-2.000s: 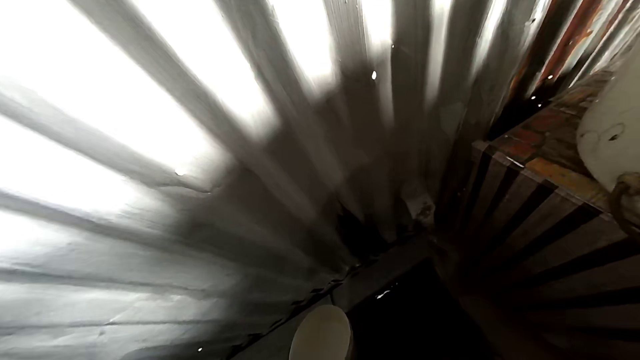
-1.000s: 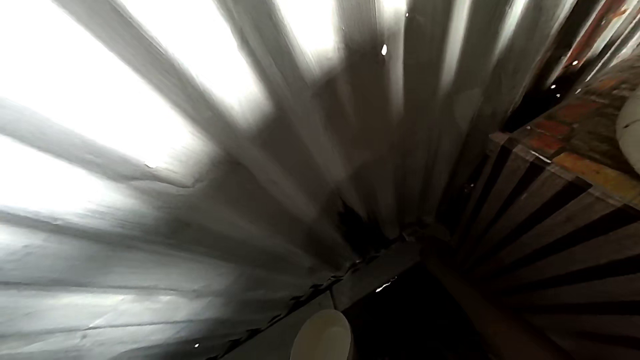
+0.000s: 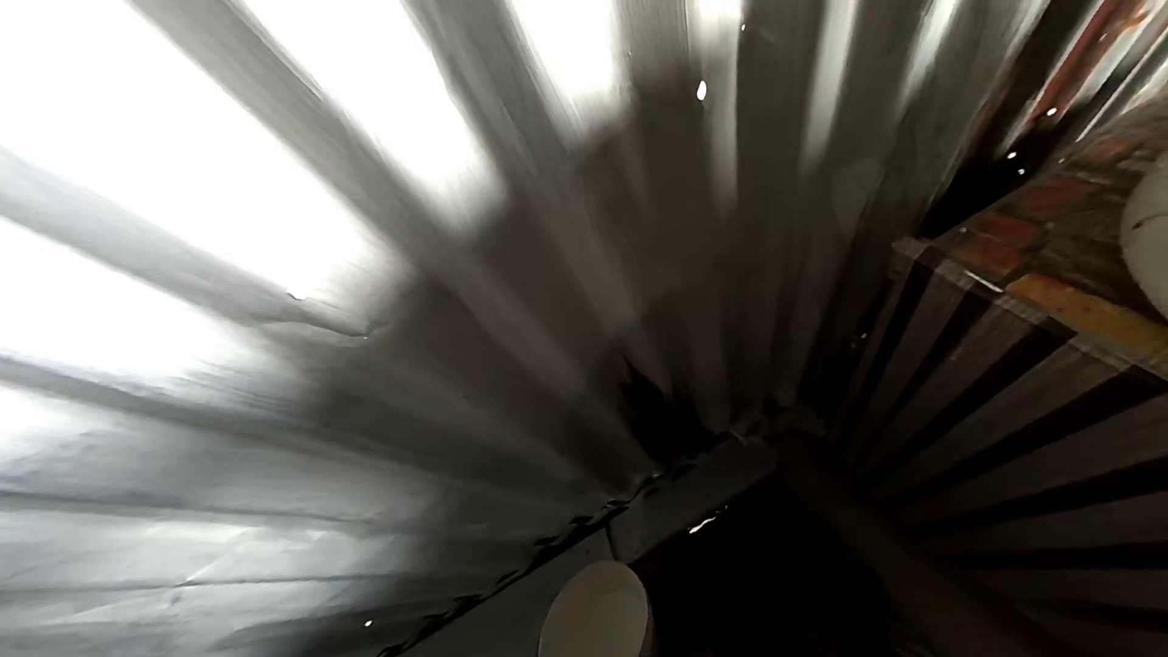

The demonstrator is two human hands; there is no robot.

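Note:
Neither my left hand nor my right hand shows in the head view. A pale, rounded object (image 3: 598, 611), whose kind I cannot tell, stands at the bottom edge just left of the dark area. Behind it rises a corrugated metal sheet wall (image 3: 511, 301), brightly lit at the upper left and shadowed towards the middle. The sheet has a dark, jagged hole (image 3: 652, 406) low down and several small points of light.
A slatted wooden structure (image 3: 1013, 438) stands on the right, with a brick-patterned top (image 3: 1022, 228). A pale rounded container-like object (image 3: 1152, 237) rests there, cut off by the right edge. A beam-like ledge (image 3: 693, 493) runs along the foot of the metal sheet.
The view has shifted slightly, so the pale object at the right edge shows less than it did two seconds ago. Nothing else has plainly moved.

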